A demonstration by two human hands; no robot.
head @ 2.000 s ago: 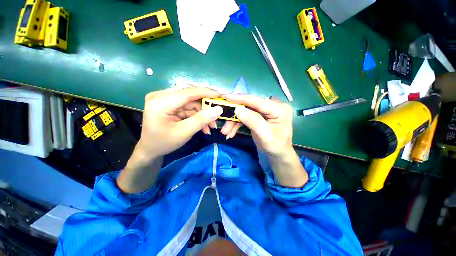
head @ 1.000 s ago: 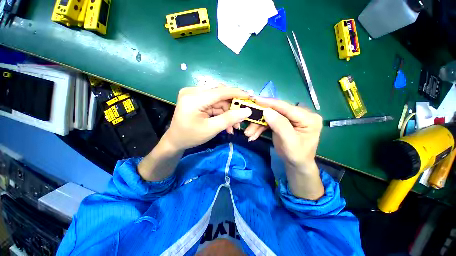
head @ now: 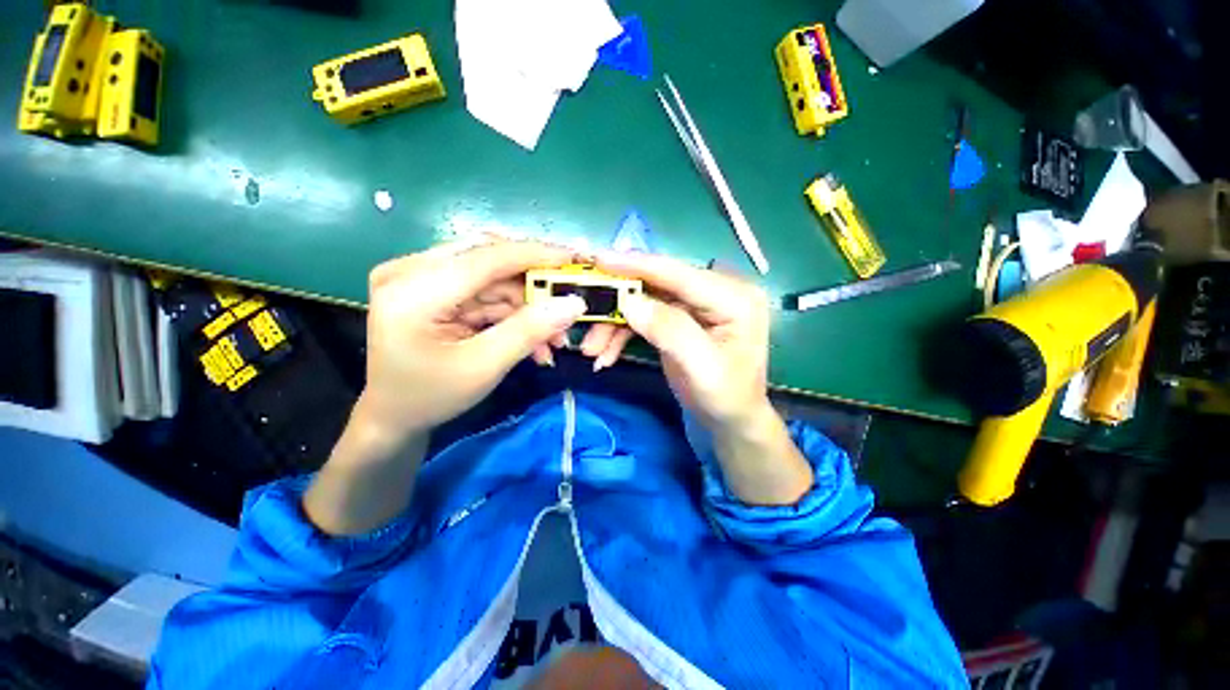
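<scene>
A small yellow device housing [head: 541, 287] with a dark display window [head: 598, 299] is held at the bench edge, window up. My left hand [head: 452, 317] grips its left end, with the thumb on the window's left part. My right hand [head: 701, 324] grips its right end, with the thumb at the window's right side. Both hands are bare. The fingers beneath and the underside of the housing are mostly hidden.
Green bench [head: 310, 162] holds a yellow unit [head: 378, 81], paired units [head: 92, 81] and an open unit [head: 811, 81]. Tweezers [head: 715, 175], a lighter [head: 846, 227], a grey bar tool [head: 870, 287], white paper [head: 526, 61] and blue picks [head: 627, 47] lie about. A heat gun [head: 1059, 351] is at right.
The view shifted one way and then back. Both hands still hold the housing with nearly the same grip; it now lies more level in view than before.
</scene>
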